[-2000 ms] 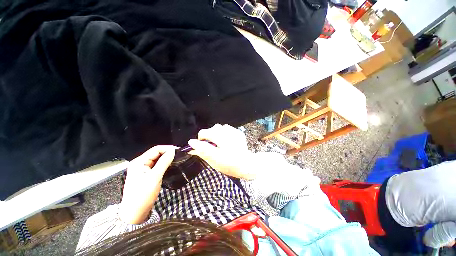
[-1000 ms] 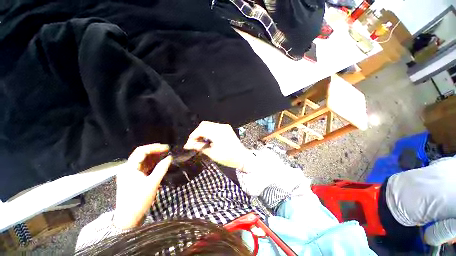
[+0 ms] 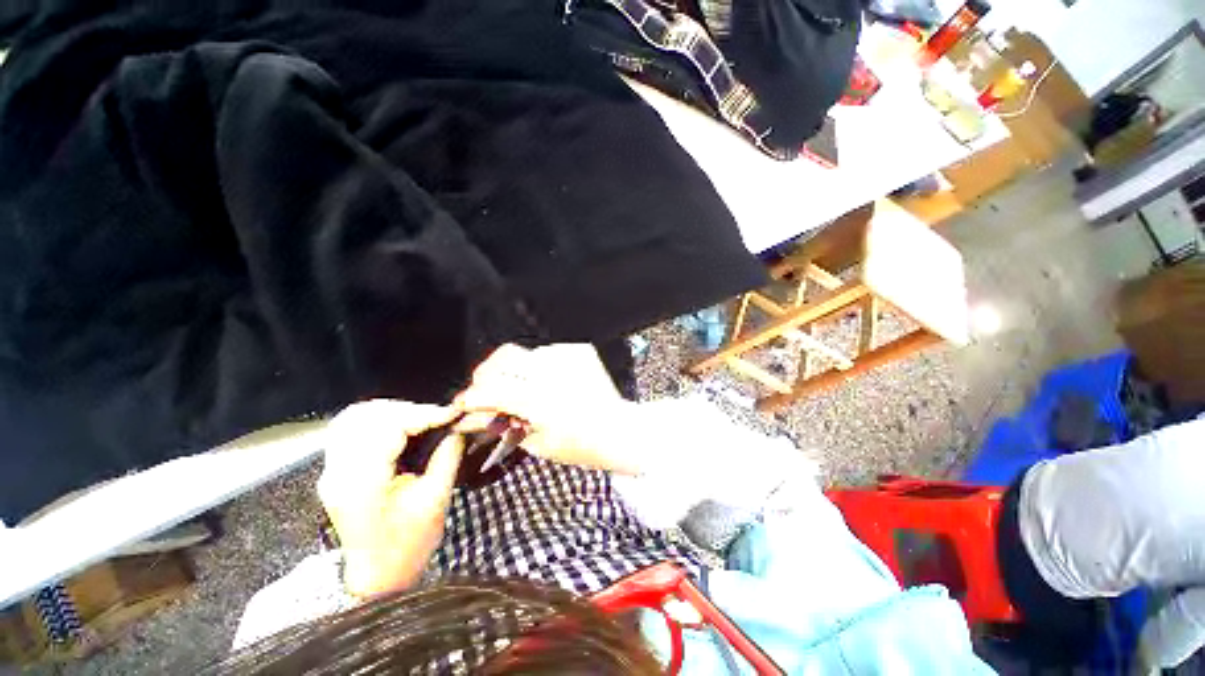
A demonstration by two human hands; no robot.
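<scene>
A large black garment (image 3: 397, 225) covers the table in front of me and hangs over its near edge to my lap. My left hand (image 3: 391, 489) pinches the garment's edge at the table's near side. My right hand (image 3: 548, 407) is close against it, fingers bent at the same edge. Small pale metallic points, perhaps thread snips (image 3: 500, 452), stick out below the right fingers; the rest is hidden by the hand. The exact stitch line between the fingers is too dark to tell.
Another black garment with plaid bands (image 3: 707, 66) lies at the far side of the white table (image 3: 793, 198). A wooden stool (image 3: 912, 271) stands right, near a red plastic stool (image 3: 925, 528), a seated person and a blue crate (image 3: 1044, 423).
My hands have come together and sit slightly lower at the garment's edge. The pale metallic points now show under the right hand. The cloth on the table has barely moved.
</scene>
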